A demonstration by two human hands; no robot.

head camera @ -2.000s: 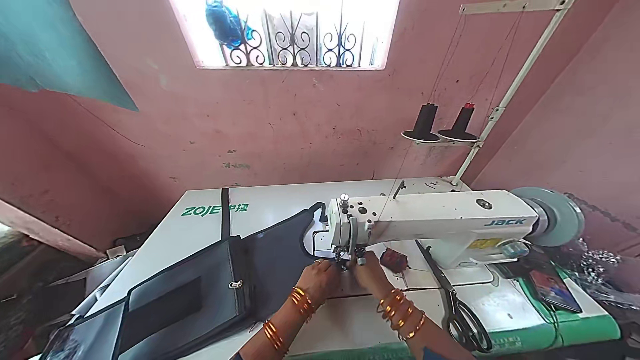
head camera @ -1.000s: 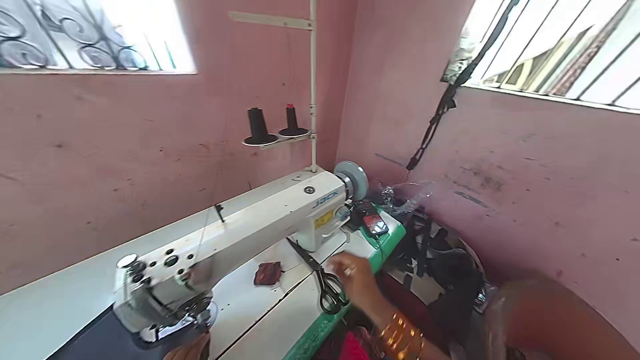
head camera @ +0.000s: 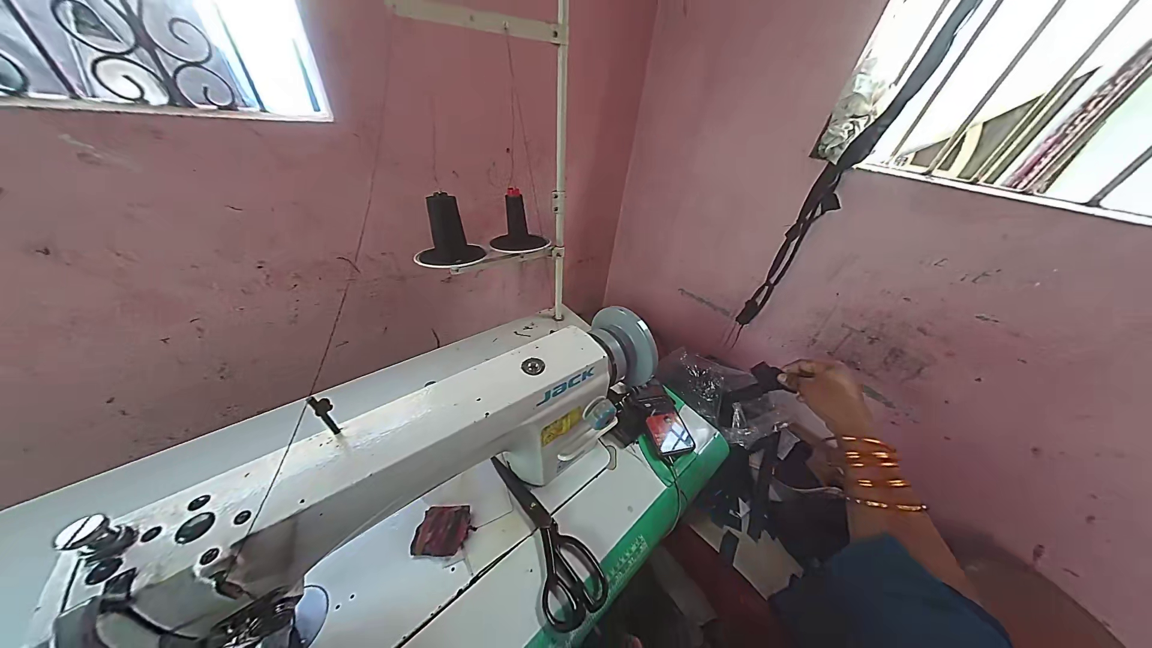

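Note:
My right hand (head camera: pixel 817 389) is stretched out beyond the right end of the sewing table, its fingers closed on a dark strip of material (head camera: pixel 765 378). Below it lies a heap of black straps and fabric pieces (head camera: pixel 765 477), partly behind my arm. My left hand is not plainly visible. The white Jack sewing machine (head camera: pixel 432 418) stands to the left on the table. Black-handled scissors (head camera: pixel 562 567) lie on the tabletop, beside a small dark red cloth piece (head camera: pixel 442 531).
A phone (head camera: pixel 670 434) with a cable lies on the table's green-edged end (head camera: pixel 711 441), near clear plastic wrapping (head camera: pixel 697 378). Two black thread cones (head camera: pixel 445 225) sit on the thread stand (head camera: pixel 560 162). Black straps (head camera: pixel 796 234) hang from the barred window.
The view has swung to the right. My right hand has moved from the machine's needle area, past the scissors, to the heap beyond the table, and has taken hold of a dark strip.

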